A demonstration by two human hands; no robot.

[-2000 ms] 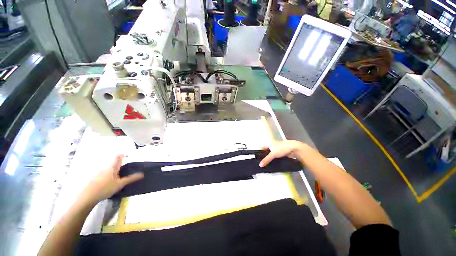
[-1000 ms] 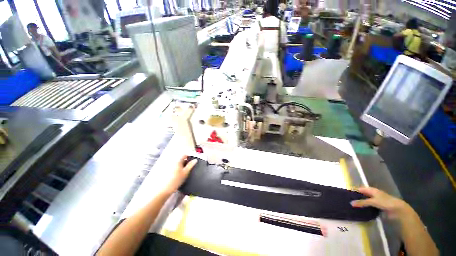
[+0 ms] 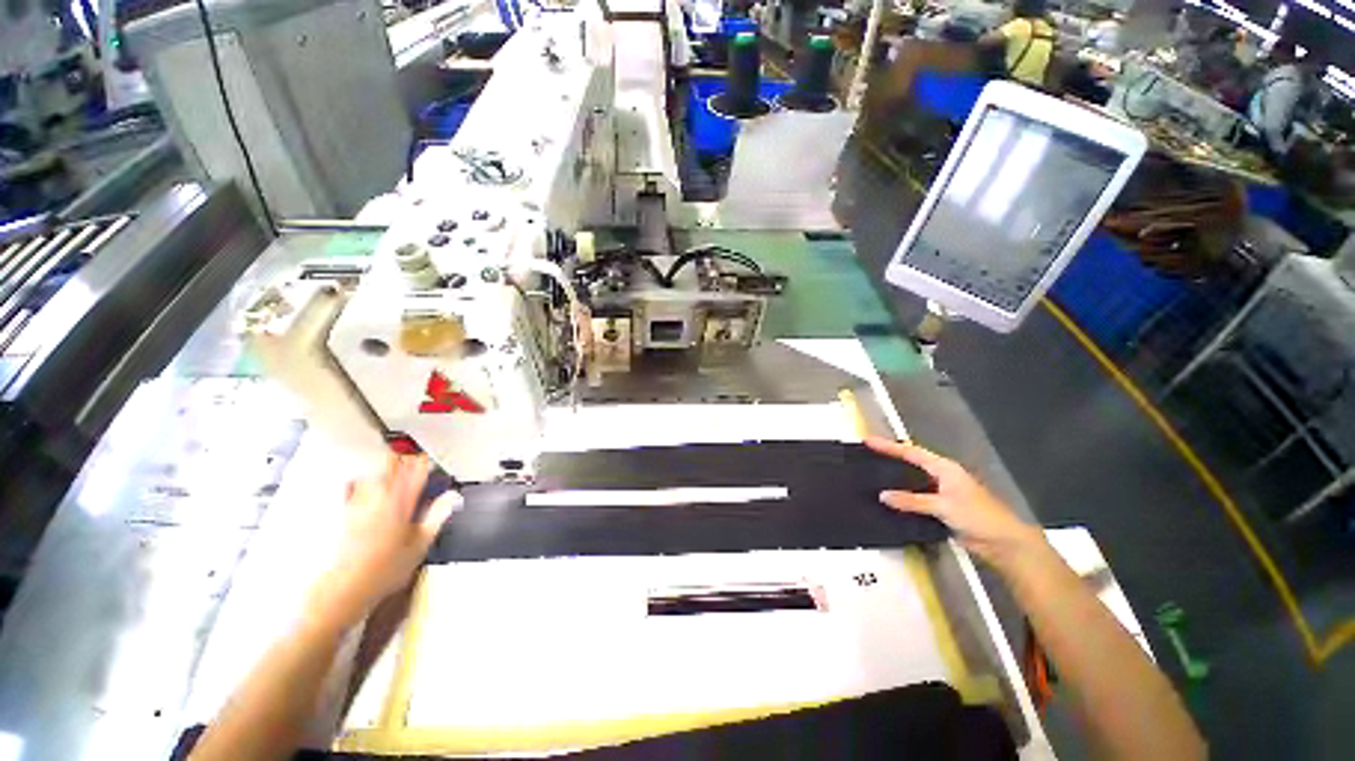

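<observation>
A black panel (image 3: 669, 531) with a narrow lengthwise slot lies across the white template (image 3: 520, 639), its left end close under the pattern sewing machine head (image 3: 446, 372). My left hand (image 3: 394, 520) is on the panel's left end, thumb on top. My right hand (image 3: 951, 506) is on its right end, fingers spread over the top. The template's dark slot shows in front of the panel, and yellow tape (image 3: 929, 610) runs along its edges. The needle area is mostly hidden under the head.
Feed clamp carriage (image 3: 669, 330) stands behind the template. Control screen (image 3: 1018, 204) is on a post at right. A black stack (image 3: 832, 729) lies at the near edge. Dark thread cones (image 3: 811, 72) stand behind. A white side board (image 3: 1107, 595) is at right.
The panel now lies straighter across the template, further back than two seconds ago, with the template's dark slot showing in front. Both hands stay at its ends. The camera view has swung.
</observation>
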